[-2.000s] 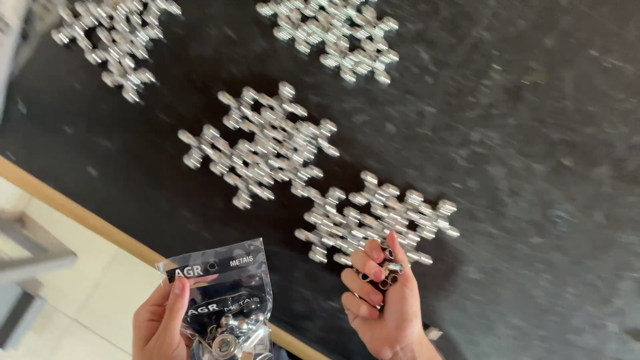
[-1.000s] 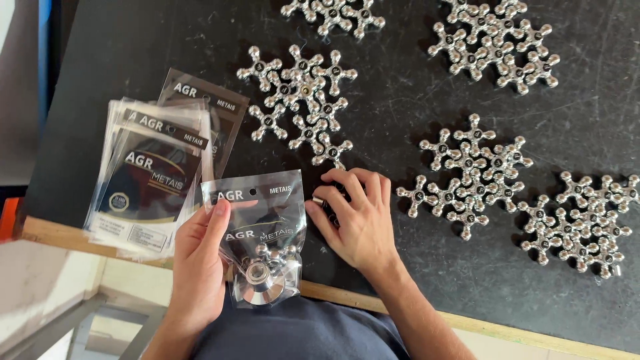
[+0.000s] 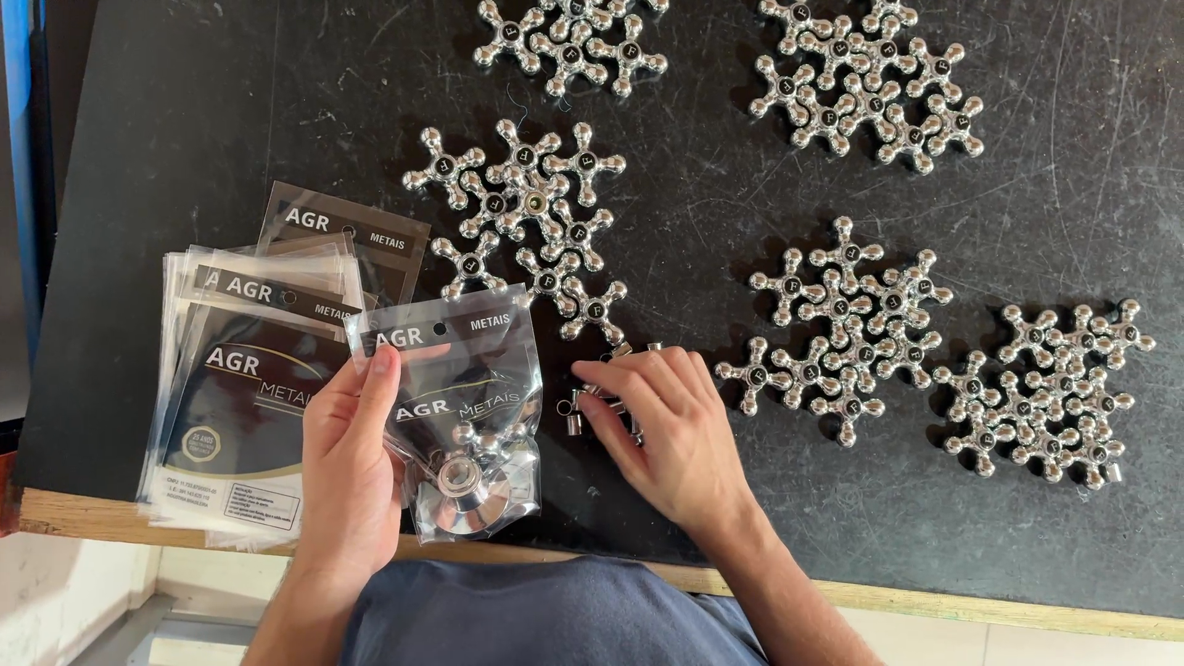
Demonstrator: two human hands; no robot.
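Note:
My left hand point(image 3: 356, 449) holds a clear plastic bag point(image 3: 490, 361) by its upper left side. Inside the bag lie a chrome flange point(image 3: 472, 499) and a chrome cross handle point(image 3: 499, 439), partly hidden by glare. My right hand point(image 3: 661, 425) rests palm down over a small pile of short metal sleeves point(image 3: 574, 424), fingers bent; whether it grips one is hidden. Just beyond the pile, a group of chrome cross handles point(image 3: 578, 231) marked with a letter lies on the black tabletop, one of them with a greenish centre point(image 3: 535, 202).
Left of the bag, a stack of printed clear bags point(image 3: 250, 416) overlaps a darker bag point(image 3: 398, 240). More cross-handle groups lie at the top point(image 3: 572, 54), upper right point(image 3: 869, 92), right point(image 3: 842, 324) and far right point(image 3: 1064, 388). The table's wooden edge point(image 3: 925, 601) runs near my body.
The view has swung left since two seconds ago. My right hand, earlier raised with several metal sleeves in it, is now down at the pile on the table. My left hand keeps hold of the bag.

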